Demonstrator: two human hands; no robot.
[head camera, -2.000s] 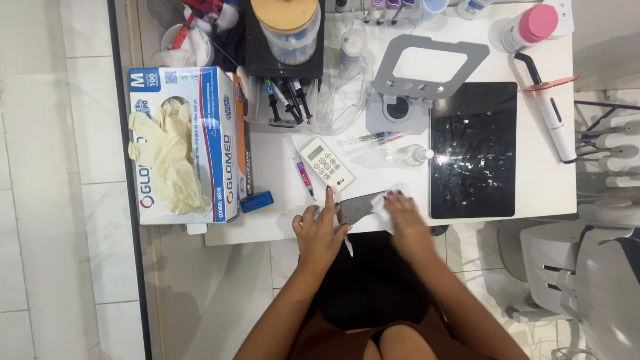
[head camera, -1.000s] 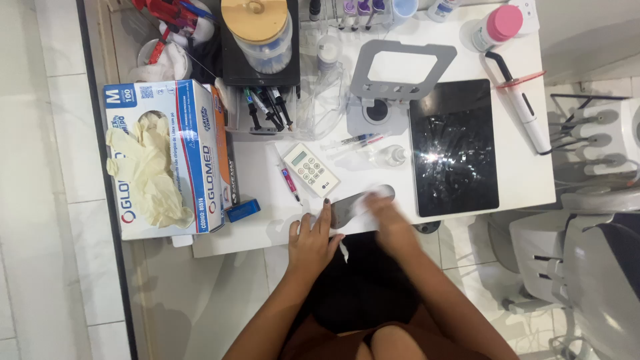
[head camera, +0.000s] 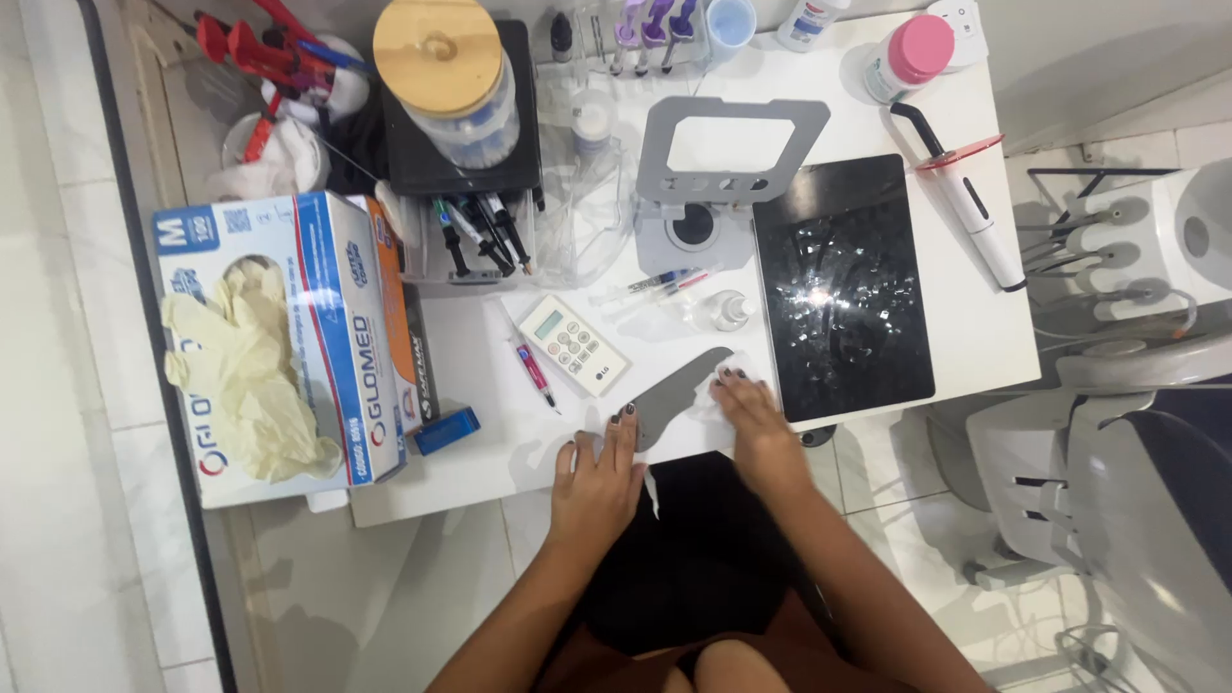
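A flat grey, curved plate (head camera: 674, 393) lies on the white tabletop near its front edge. The fingertips of my left hand (head camera: 599, 481) rest on its left end. At its right end, my right hand (head camera: 760, 423) presses a crumpled white tissue (head camera: 710, 390) down under its fingers. Just behind the plate lie a white remote control (head camera: 575, 345) and a syringe with a pink label (head camera: 532, 371). A small clear bottle (head camera: 725, 311) stands beyond the plate, beside more syringes (head camera: 664, 284).
A glove box (head camera: 337, 346) with latex gloves stands at the left, next to a small blue box (head camera: 448, 431). A black tablet (head camera: 847, 289) lies at the right, near a grey stand (head camera: 654, 149) and a dental curing light (head camera: 972, 217). Behind is a wooden-lidded jar (head camera: 438, 58).
My right hand, with the tissue, has shifted over the grey plate and is now at its right end. My left hand stays at the plate's left end.
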